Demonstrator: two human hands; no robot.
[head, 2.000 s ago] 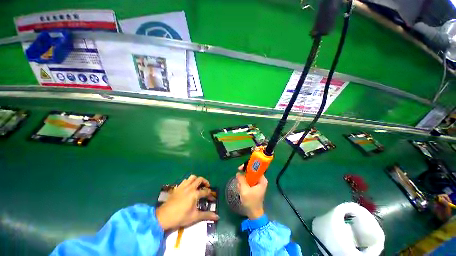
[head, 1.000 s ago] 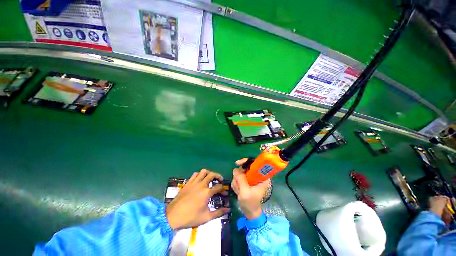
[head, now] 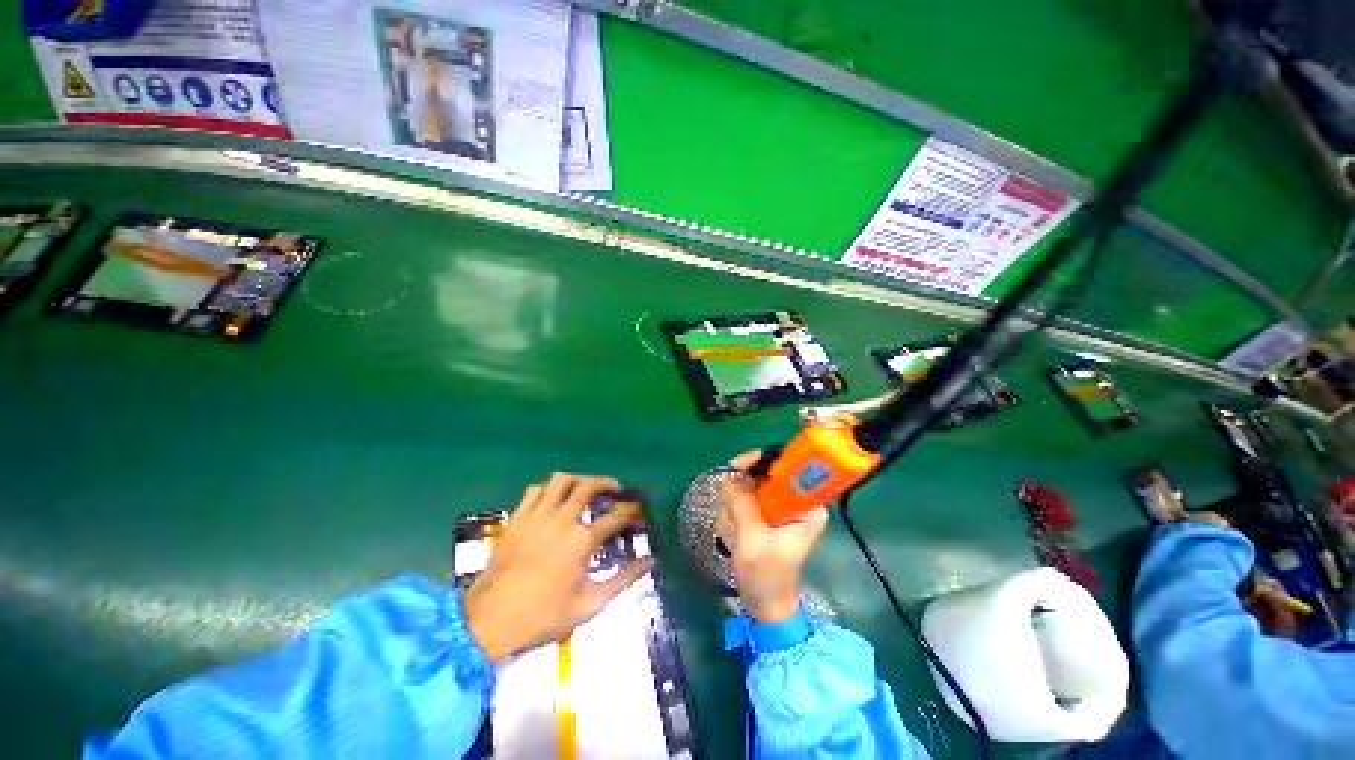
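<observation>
A tablet assembly point(head: 606, 690) lies in front of me, with a white middle, an orange-yellow strip and parts at its far end. My left hand point(head: 553, 572) rests on that end, thumb and fingers bent around a dark part; whether it grips it cannot be told. My right hand point(head: 768, 546) is closed around an orange electric screwdriver point(head: 814, 472), right of the tablet. Its tip is hidden. A round dish of silver-grey speckled bits point(head: 704, 523) lies partly behind my right hand, beside the tablet.
More tablet assemblies lie along the back, at left point(head: 186, 275) and centre point(head: 752, 361). A white roll point(head: 1025, 656) stands at right, with dark-red small parts point(head: 1049, 512) behind it. A black cable point(head: 887, 594) runs down beside it. Another person's blue sleeve point(head: 1241, 653) is at far right.
My right hand and the screwdriver have moved slightly right, uncovering more of the dish. My left hand stays on the tablet's far end. The other person's sleeve reaches further in.
</observation>
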